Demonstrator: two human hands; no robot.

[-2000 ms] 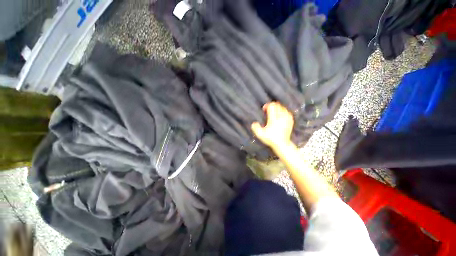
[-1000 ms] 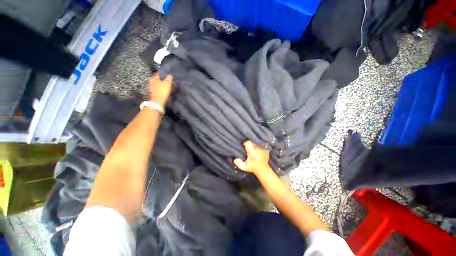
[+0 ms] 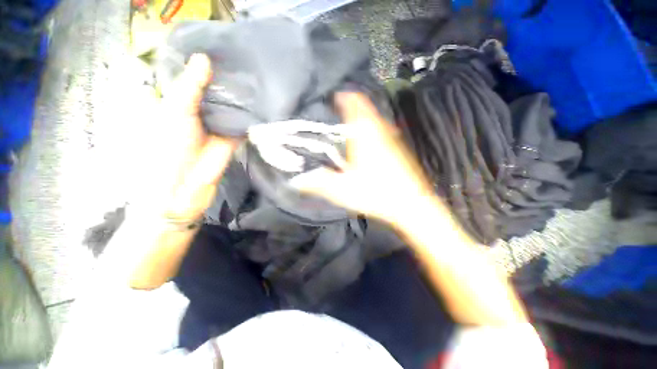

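Observation:
A dark grey garment bundle (image 3: 266, 72) is held up in front of me, with a pale tie strip (image 3: 292, 140) around or across its near side. My left hand (image 3: 198, 137) grips the bundle's left side, thumb up on the cloth. My right hand (image 3: 353, 158) is at the pale strip on the right, blurred, with thumb and fingers around it; whether it pinches the strip is hard to tell. Grey cloth hangs down below the strip towards my lap.
A second grey bundle (image 3: 468, 137) lies on the speckled floor at the right. A blue crate (image 3: 583, 58) stands behind it at the upper right. A yellow thing (image 3: 155, 32) is at the upper left. Another blue thing (image 3: 619, 270) is at the lower right.
The view has turned left. My hands have left the right-hand bundle, which now lies on the floor. My left hand now holds another bundle with a pale strip, and my right hand is at that strip.

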